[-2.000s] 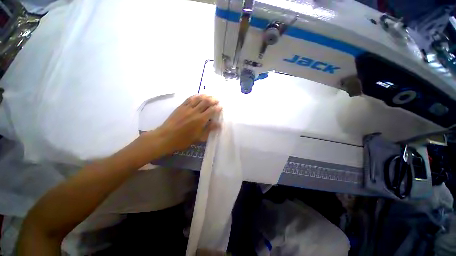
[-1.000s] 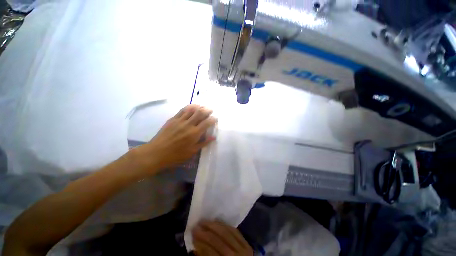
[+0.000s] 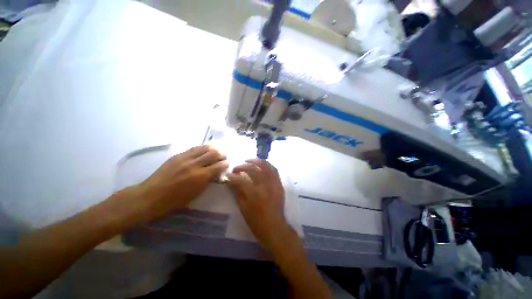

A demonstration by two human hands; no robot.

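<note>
The white panel lies under my hands and in front of the needle area, partly hidden by them. My left hand presses on the cloth left of the presser foot, fingers together. My right hand is beside it, its fingertips at the cloth edge close to my left fingertips. The white sewing machine head with "JACK" lettering stands just behind my hands. Bright lamp glare hides the needle and the cloth edge there.
Larger white panels spread over the table at left. Black-handled scissors lie on a grey cloth at the table's right. A grey measuring strip runs along the front edge. A white cone and cloth heaps are behind the machine.
My right hand has come up from the panel's near end to beside my left hand. The panel's hanging part no longer shows below the table edge. The view has shifted, showing more behind the machine.
</note>
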